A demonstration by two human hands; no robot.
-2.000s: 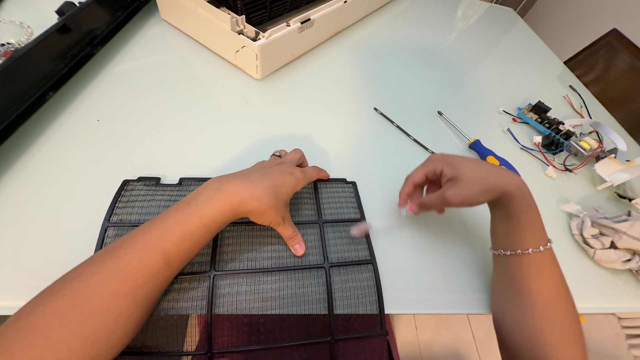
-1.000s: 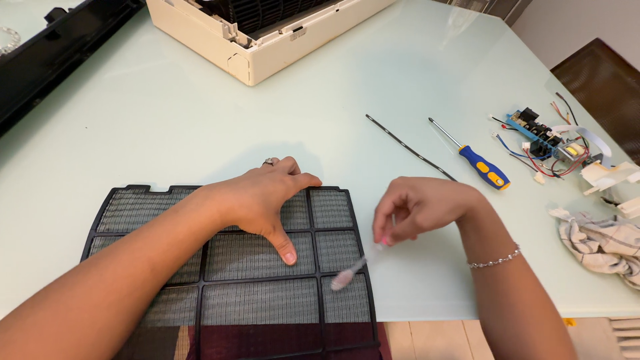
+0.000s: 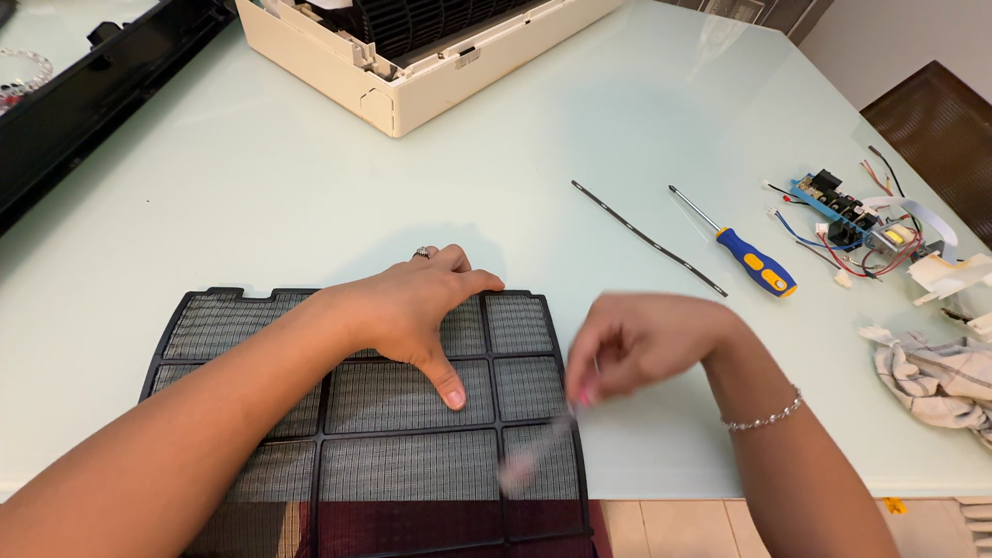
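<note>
A dark mesh air filter with a black plastic grid frame lies at the table's near edge, its lower part reaching past the edge. My left hand spreads over its upper part, fingers at the top rim and thumb on the mesh. Above the filter's right side, my right hand pinches the thin handle of a small brush-like tool. Motion blurs the tool's pale pinkish head, which is over the lower right mesh cells; whether it touches them I cannot tell.
Beyond the hands lie a black strip, a blue and yellow screwdriver, a wired circuit board and a crumpled checked cloth. A white appliance housing stands at the back, a long black casing at the left.
My right hand has moved left and toward the near edge, bringing the small tool over the filter's lower right cells. My left hand stays on the filter.
</note>
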